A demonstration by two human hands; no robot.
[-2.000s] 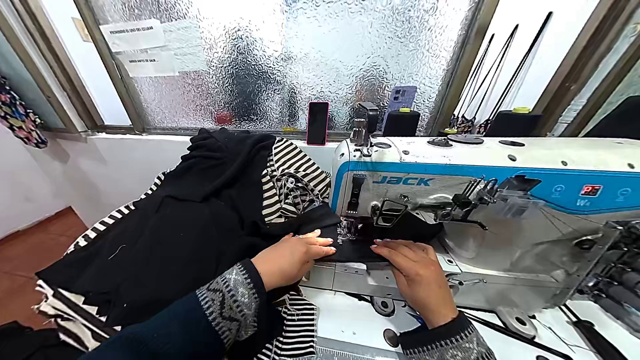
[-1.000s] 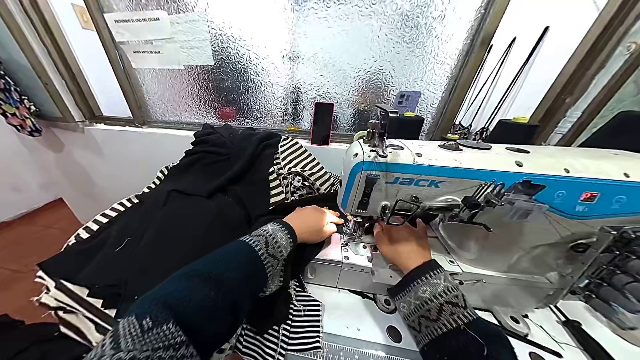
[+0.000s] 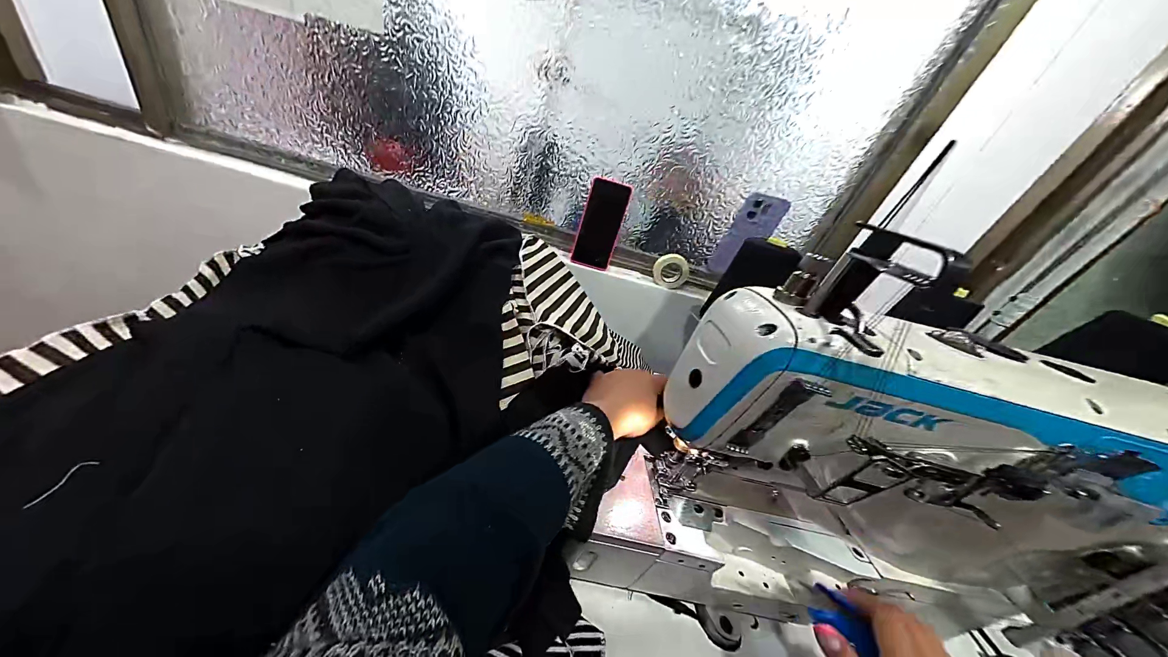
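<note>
At the left of the needle area of a Jack sewing machine [image 3: 890, 411], my left hand [image 3: 628, 403] grips black fabric [image 3: 383, 365], its fingertips hidden behind the machine head. The black fabric, joined with black-and-white striped fabric [image 3: 557, 287], spreads over the left side. Low on the right, my right hand [image 3: 876, 628] holds a small blue tool [image 3: 841, 620], blurred and partly cut off by the frame; its kind is not clear. The metal bed plate [image 3: 630, 511] shows between the hands, below the presser foot area.
Behind the machine, a pink-edged phone [image 3: 602, 224], a roll of tape [image 3: 671, 271] and a lilac phone [image 3: 750, 228] stand along the ledge by the textured window [image 3: 566, 91]. Dark thread cones are behind the machine head. A loose white thread [image 3: 60, 484] lies on the black fabric.
My right hand has left the needle area for the lower right and now holds a blue tool. My left hand has moved away from the needle with the black fabric. The view has tilted and shifted.
</note>
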